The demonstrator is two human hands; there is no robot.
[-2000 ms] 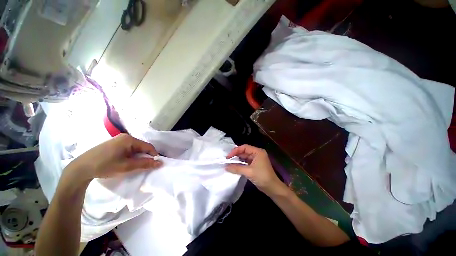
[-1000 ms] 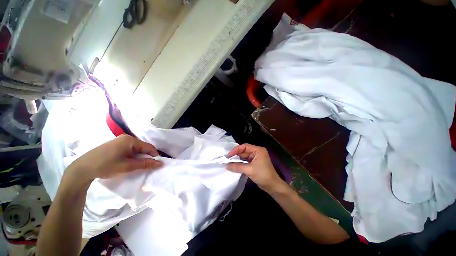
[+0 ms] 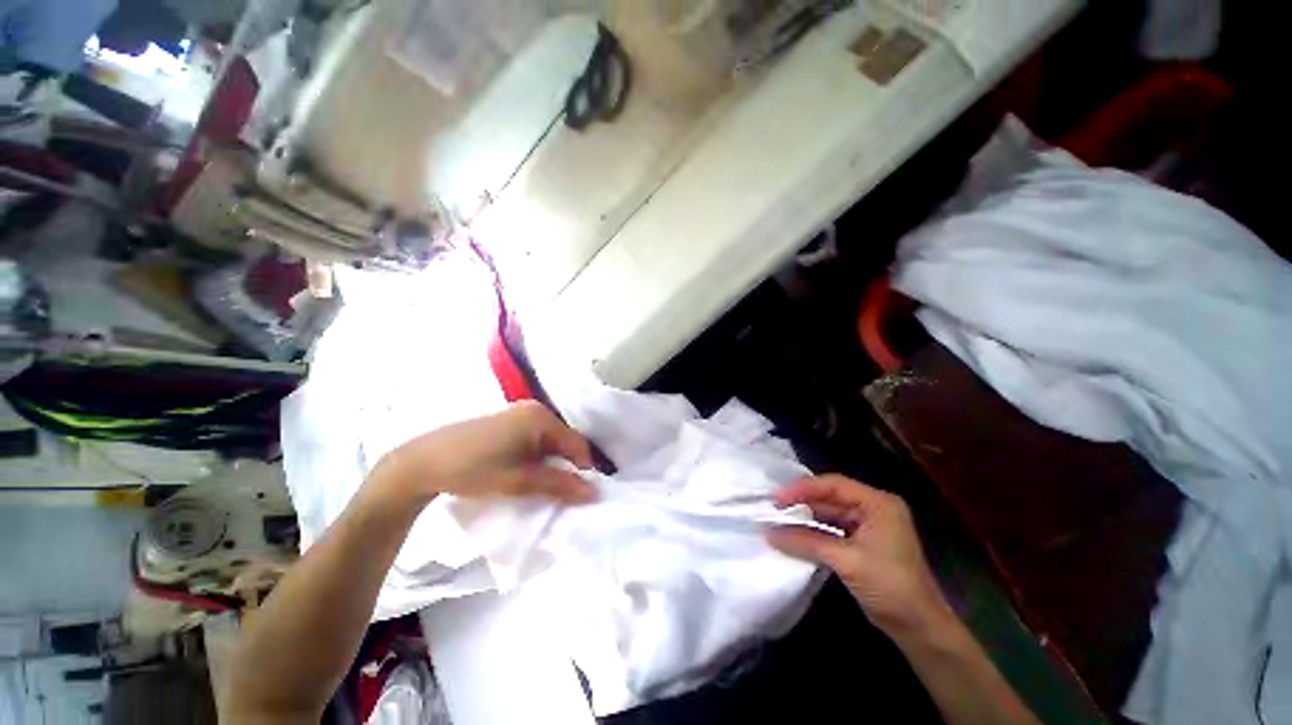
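Note:
A white garment piece (image 3: 638, 595) lies over the near edge of the machine bed and the lap. My left hand (image 3: 496, 460) pinches its upper edge near the middle. My right hand (image 3: 850, 538) pinches the same edge further right, and the cloth between is gathered. A red band (image 3: 507, 366) with a dark edge runs from under the machine head (image 3: 354, 128) down to the cloth behind my left hand. The presser foot and needle are lost in the lamp glare.
Dark looped snips (image 3: 598, 82) lie on the cream machine bed (image 3: 737, 213). A heap of white pieces (image 3: 1105, 298) lies on a dark brown stool (image 3: 1041, 510) at the right. Another machine part (image 3: 191, 531) stands at the lower left.
The view has swung left, so the scene sits further right and more of the workshop shows at the left. Both hands keep their grip on the white cloth, almost unmoved relative to it.

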